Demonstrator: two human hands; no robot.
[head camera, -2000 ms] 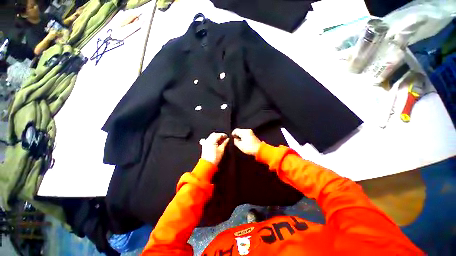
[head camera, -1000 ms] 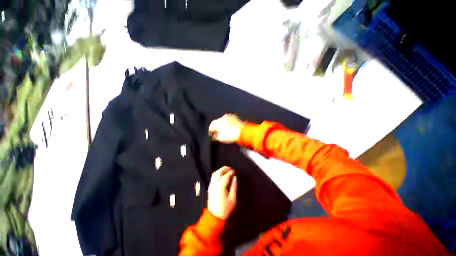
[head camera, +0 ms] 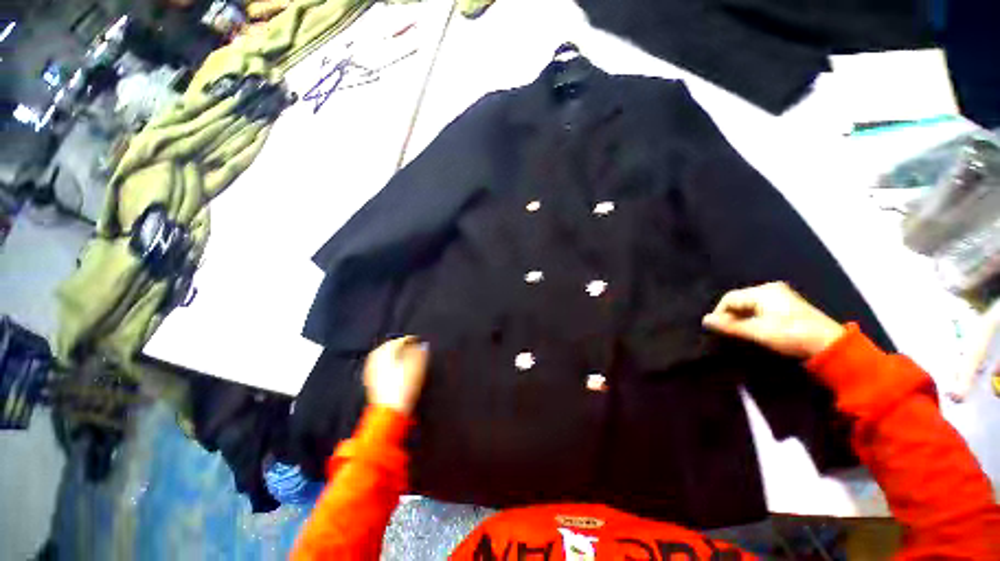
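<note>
A black double-breasted coat [head camera: 559,318] lies front up on the white table, closed, with two columns of shiny buttons [head camera: 595,287] down its front. A hanger hook [head camera: 566,53] shows at its collar. My left hand [head camera: 395,373] is over the lower left side of the coat, fingers curled; whether it pinches cloth is unclear. My right hand [head camera: 773,318] is over the right side near pocket height, fingers curled together; I cannot tell whether it holds cloth or a tool.
Olive-green garments [head camera: 165,186] line the table's left edge. Another black garment [head camera: 724,44] lies at the back right. Clear plastic bags [head camera: 954,208] lie at the right. A thin black hanger [head camera: 340,82] lies at the back left of the white table [head camera: 263,252].
My hands have moved far apart, one to each side of the coat. The coat front now lies flat and closed with all its buttons showing. The view has swung back left.
</note>
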